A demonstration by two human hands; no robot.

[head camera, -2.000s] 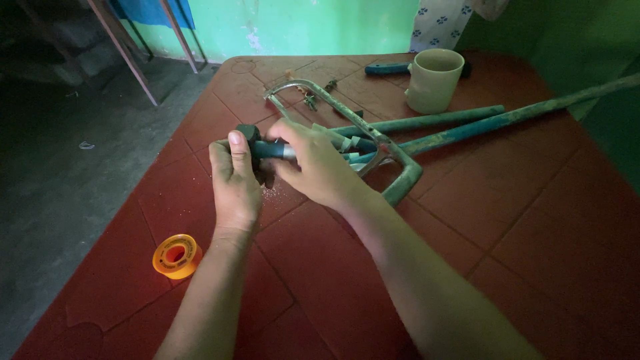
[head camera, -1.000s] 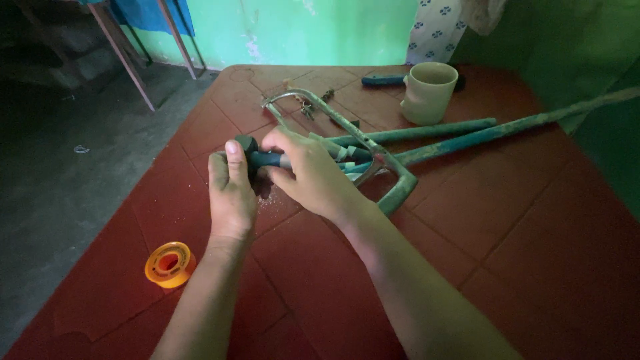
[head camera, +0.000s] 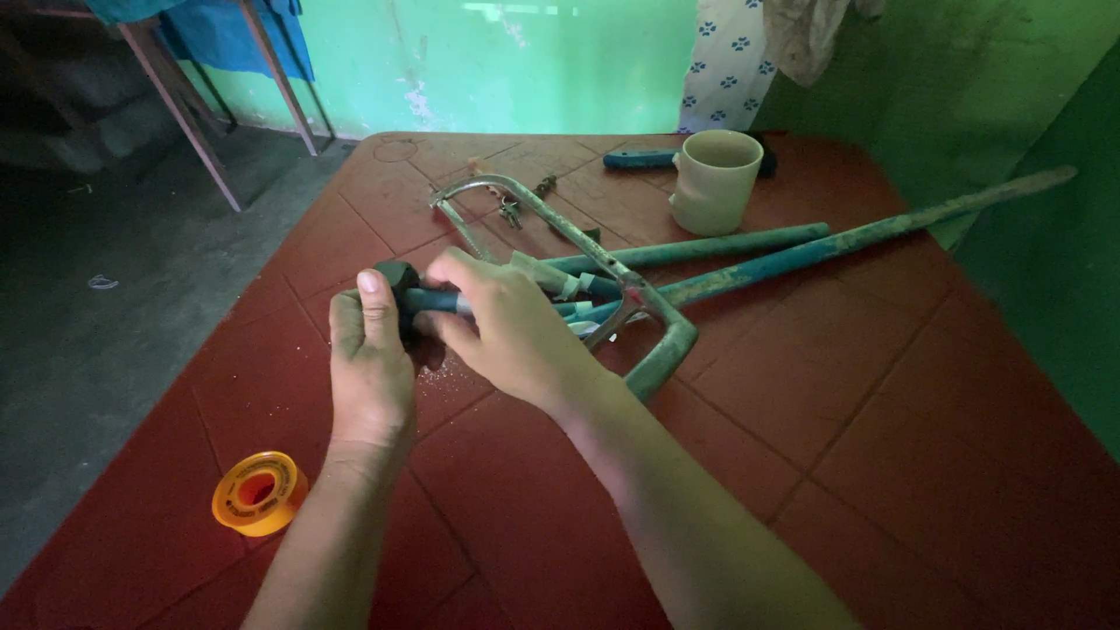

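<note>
My left hand (head camera: 372,359) grips a black fitting (head camera: 398,278), its thumb along the near side. Into that fitting runs the end of a short blue pipe (head camera: 433,300), and my right hand (head camera: 499,324) has its fingers around this pipe. Part of the pipe is hidden behind the right fingers. Just beyond and to the right of my hands lies a hacksaw (head camera: 569,229) with a metal frame. Wrapped pipe pieces (head camera: 544,276) show behind my right hand. A yellow-orange spool of thread seal tape (head camera: 260,494) lies left of my left forearm.
Two long blue-green pipes (head camera: 700,248) (head camera: 814,254) cross the right part of the red table (head camera: 770,376). Farther back are a beige mug (head camera: 717,184), a blue-handled tool (head camera: 641,159) and some keys (head camera: 510,212). Pale crumbs lie by my hands. A wooden-legged stand is at the back left.
</note>
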